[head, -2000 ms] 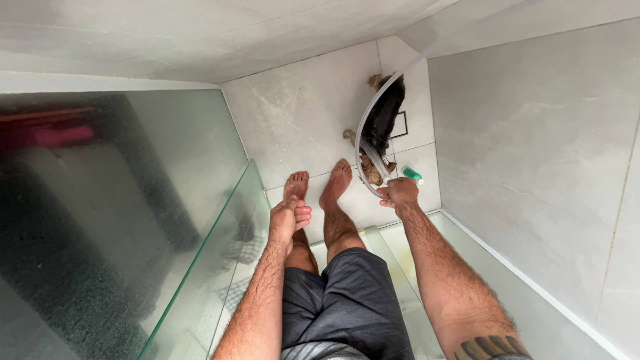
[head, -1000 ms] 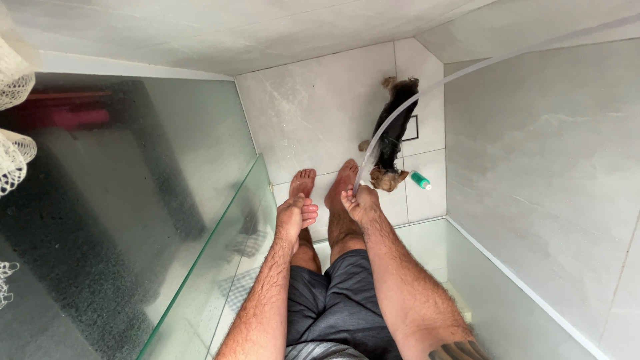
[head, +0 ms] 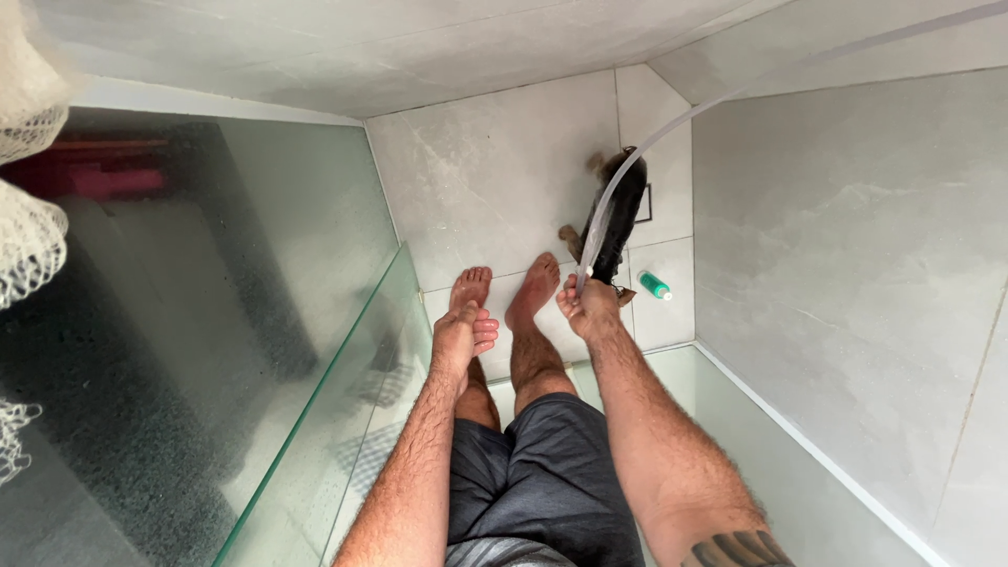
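My right hand [head: 589,307] grips the end of a translucent hose [head: 657,134], which arcs up to the upper right. Just beyond that hand a small black and tan dog [head: 624,213] stands on the tiled floor, its head partly hidden by the hand and its back partly crossed by the hose. A green bottle with a white cap [head: 654,285] lies on its side to the right of the dog. Over my left foot hangs my left hand [head: 466,335], fingers curled and palm turned inward; whether it holds anything cannot be told.
A glass panel with a green edge [head: 315,394] stands on the left, near my left forearm. Grey tiled walls [head: 850,213] enclose the floor, where a square drain outline [head: 646,203] shows beside the dog. White lacy fabric [head: 27,244] hangs at the far left.
My right hand has moved left, away from the bottle, since the oldest frame, with the hose still in it. The dog's head, visible one second ago, is now mostly hidden behind that hand.
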